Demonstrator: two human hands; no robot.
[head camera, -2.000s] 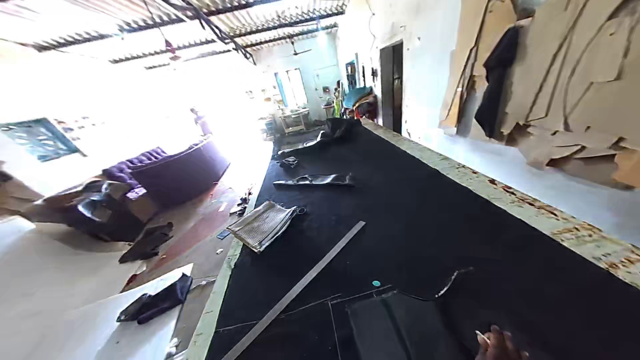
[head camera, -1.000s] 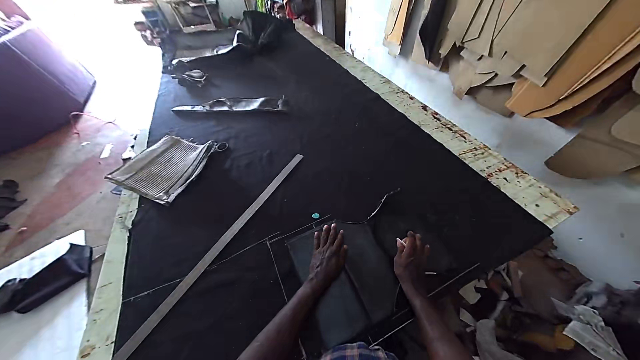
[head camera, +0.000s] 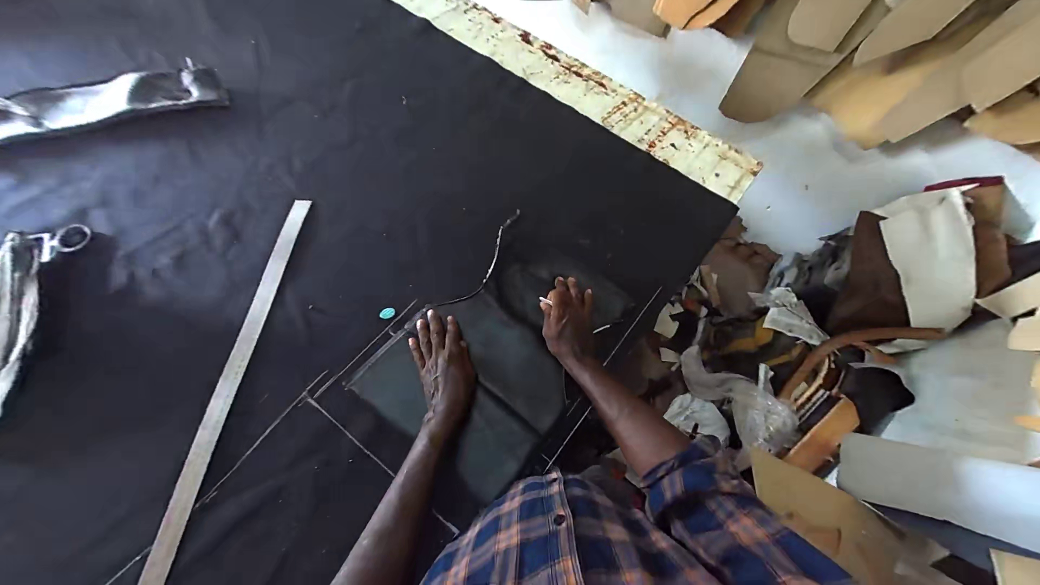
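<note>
A dark stitched piece (head camera: 496, 406) lies on the large black sheet of material (head camera: 366, 162) spread over the table. My left hand (head camera: 444, 370) presses flat on the piece's upper left part, fingers slightly apart, holding nothing. Close to the piece's right side, my right hand (head camera: 568, 318) grips a small white marking stick (head camera: 546, 301) that pokes out by the fingertips. From the piece's top edge a thin cord or strip (head camera: 494, 258) curves up. White lines run on the sheet at both sides of the piece. A small turquoise disc (head camera: 387, 314) lies left of my left hand.
A long metal ruler (head camera: 236, 374) lies slanted at left. Farther left are a shiny crumpled strip (head camera: 122, 97) and a bundle with a ring (head camera: 18, 301). The table's worn edge (head camera: 617, 106) runs along the upper right. Beyond it are a scrap heap (head camera: 764, 357) and hanging cardboard patterns (head camera: 902, 57).
The view has tilted down and swung right. Two seconds ago only one hand showed, at the lower edge; both hands have been at the dark piece since one second ago.
</note>
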